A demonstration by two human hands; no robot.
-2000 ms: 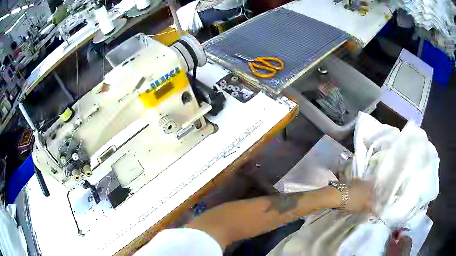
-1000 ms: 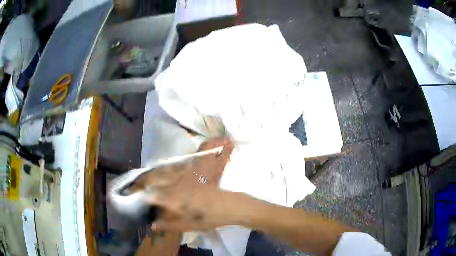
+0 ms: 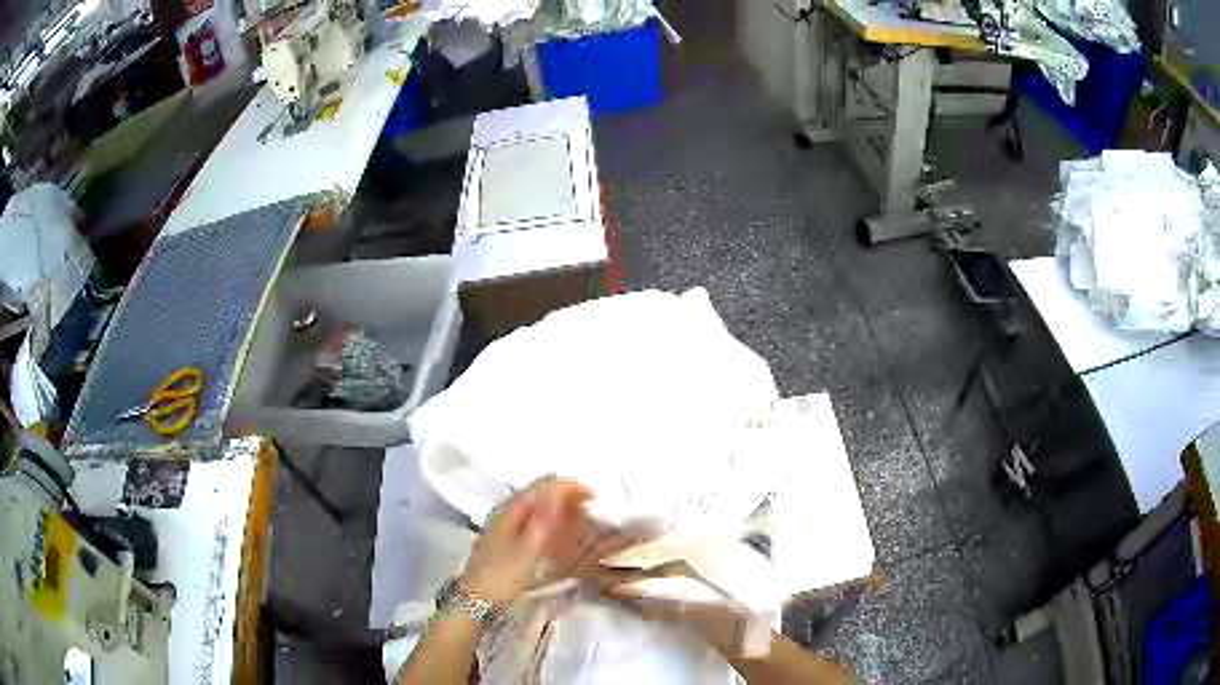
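Note:
A large bundle of white cloth [image 3: 616,402] stands on the low white-topped side stand [image 3: 830,502] in front of me, gathered at its near side. A pale tie strip [image 3: 716,555] loops around the gathered part. My left hand [image 3: 535,529], with a bracelet at the wrist, is at the gather with bent fingers; it is blurred, and its grip is unclear. My right hand [image 3: 682,618] is just right of it, low at the gather, holding the strip. Cloth and strip partly cover its fingers. More cloth hangs below both hands.
A grey-white bin [image 3: 435,335] with striped cloth inside stands beyond the bundle to the left. Orange-handled scissors [image 3: 174,402] lie on the grey side table [image 3: 201,301]. The sewing machine [image 3: 67,589] is at the left edge. A white table [image 3: 1137,415] with cloth stands right.
The view has turned from the machine to the bundle, then tilted up. My right hand has drawn back from across the bundle to its near right side. The strip now loops at the gather.

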